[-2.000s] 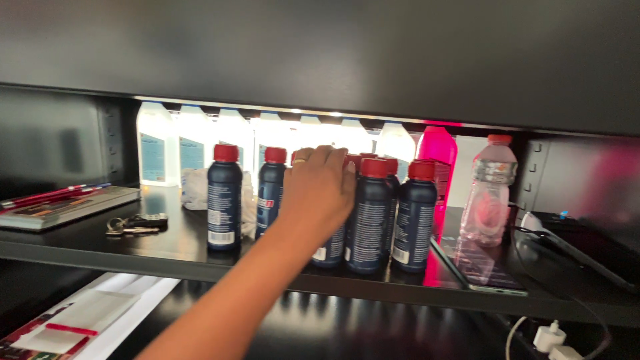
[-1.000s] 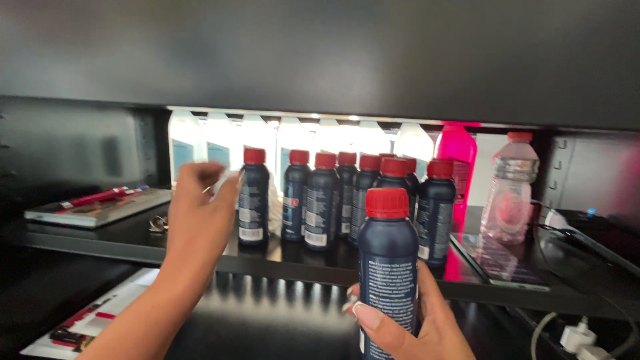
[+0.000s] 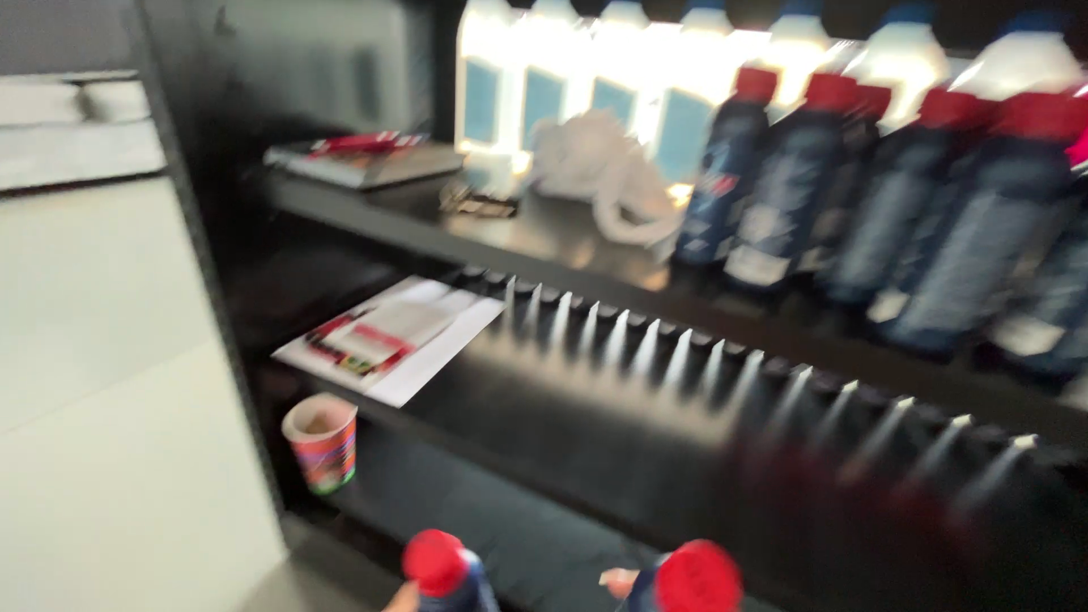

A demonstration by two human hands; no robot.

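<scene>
At the bottom edge two dark blue bottles with red caps are in my hands. My left hand (image 3: 403, 598) holds one bottle (image 3: 450, 586), and only a little of a finger shows beside it. A fingertip of my right hand (image 3: 620, 581) shows at the left side of the other bottle (image 3: 699, 578); the rest of that hand is hidden or out of frame. On the upper shelf stand several like bottles (image 3: 786, 187) in a group, blurred. Behind them is a row of pale bottles with blue labels (image 3: 544, 93), brightly lit.
A crumpled clear plastic bag (image 3: 586, 157), keys (image 3: 478, 202) and a book (image 3: 365, 161) with red pens lie on the upper shelf (image 3: 357, 212). Printed papers (image 3: 442, 340) lie on the shelf below. A paper cup (image 3: 323, 442) stands lower, near a white panel (image 3: 110, 365).
The view has swung left and down. My left hand, raised near the shelf bottles one second ago, is now low with a bottle in it, and that bottle is off the shelf.
</scene>
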